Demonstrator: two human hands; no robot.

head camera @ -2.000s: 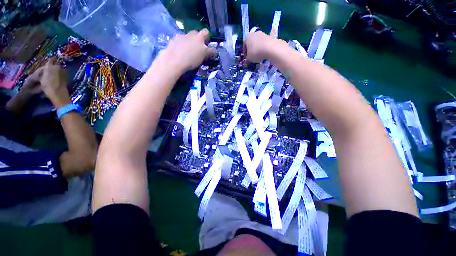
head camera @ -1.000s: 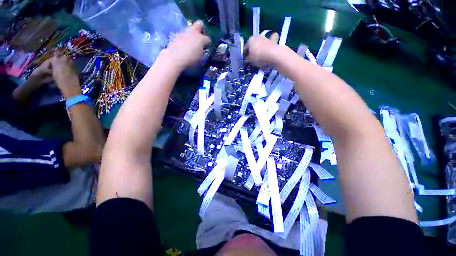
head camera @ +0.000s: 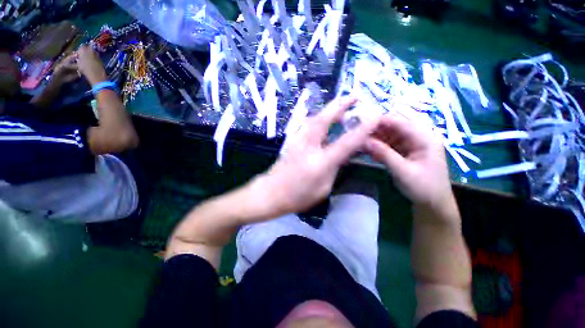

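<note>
My left hand (head camera: pixel 309 161) and my right hand (head camera: pixel 415 157) are close together over the bench's front edge, fingertips nearly meeting. Both are blurred. My left fingers are spread, and my right thumb and fingers are bent towards each other. Something small and greyish shows between the hands, but I cannot tell what it is or which hand holds it. The black board tray (head camera: pixel 247 136) lies beyond my left hand, covered with circuit boards and white flat cables (head camera: pixel 271 106). A loose pile of white flat cables (head camera: pixel 385 80) lies behind my hands, partly hidden by them.
A second tray (head camera: pixel 525 168) with tangled white cables stands at the right. A small clear bag (head camera: pixel 471 84) lies by the pile. A large plastic bag (head camera: pixel 183 22) is behind the tray. At left, a neighbour's hands (head camera: pixel 80 64) are by orange wire leads (head camera: pixel 135 63).
Both my hands have come back from the tray's far end to the bench's front edge and met. The view has shifted, so the tray appears higher and further left, with the right tray more visible.
</note>
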